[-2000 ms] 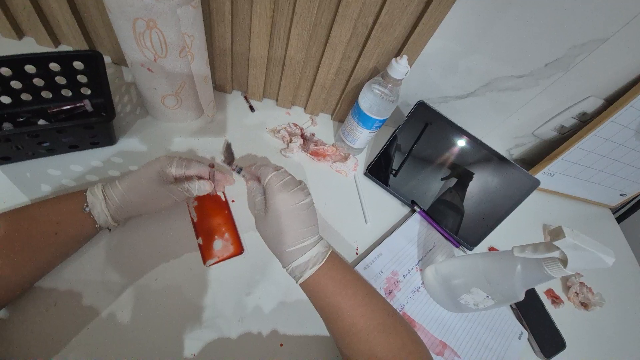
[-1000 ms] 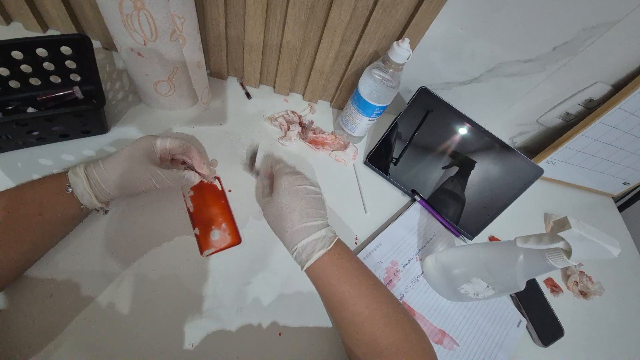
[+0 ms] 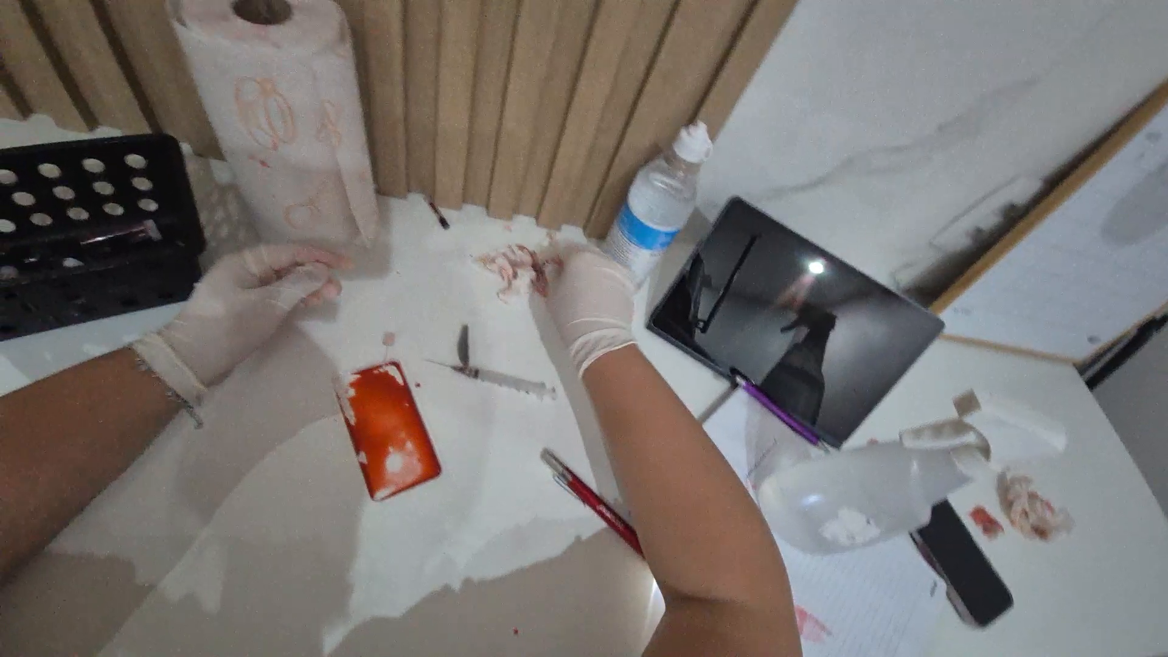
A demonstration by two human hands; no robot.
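Note:
My left hand (image 3: 260, 301), in a whitish glove, hovers left of centre with its fingers curled together; whether something small is between them I cannot tell. My gloved right hand (image 3: 589, 297) reaches to crumpled red-stained tissue (image 3: 516, 269), its fingertips hidden at the tissue. Between my arms a red-orange rectangular slab (image 3: 392, 433), pale at its edges, lies on the white table. Right of it lie a syringe (image 3: 502, 380) with a thin needle and a small dark blade (image 3: 464, 347) that touches or crosses it. A red pen (image 3: 598, 502) lies beside my right forearm.
A paper towel roll (image 3: 283, 128) and a black perforated basket (image 3: 100, 228) stand at the back left. On the right are a clear bottle (image 3: 655, 214), a black tablet (image 3: 794, 319), a purple pen (image 3: 776, 411), a spray bottle (image 3: 849, 493), lined paper (image 3: 867, 584) and a phone (image 3: 963, 561).
My left hand has moved away from the red-orange slab, leftward. My right hand has gone up to the tissue. The syringe and blade now lie on the table. The view has shifted.

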